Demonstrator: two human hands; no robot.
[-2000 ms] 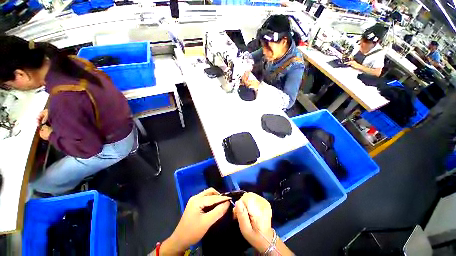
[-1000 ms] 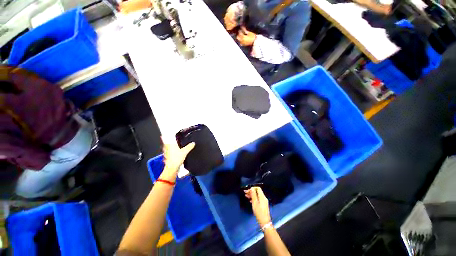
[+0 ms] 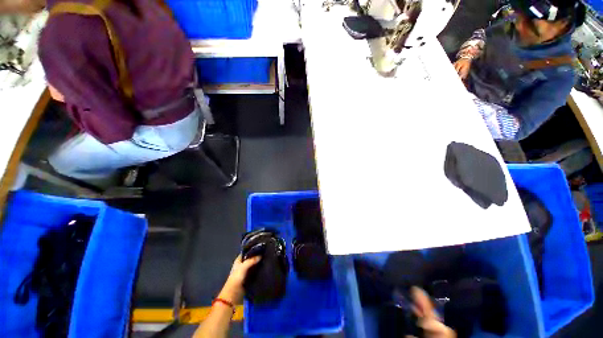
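My left hand (image 3: 239,276) grips a black sewn piece (image 3: 267,270) by its left edge, over the smaller blue crate (image 3: 294,320). The piece has a thin shiny rim, and looks layered at the top. Another black piece (image 3: 311,256) lies in that crate, beside the held one. My right hand (image 3: 428,315) is blurred, over the large blue crate (image 3: 534,287), which holds heaped black pieces (image 3: 479,300). Whether it holds anything cannot be told. Black rounded panels (image 3: 477,175) lie on the white table (image 3: 397,148).
A sewing machine (image 3: 387,49) stands on the table, with a black piece (image 3: 362,26) beside it. One seated person (image 3: 542,72) is at the right, another (image 3: 125,72) at the left. Blue crates stand at the lower left (image 3: 119,264) and right (image 3: 568,231).
The view has swung left. The black piece in my left hand has moved from the table corner to over the smaller crate. My right hand stays over the large crate, now blurred.
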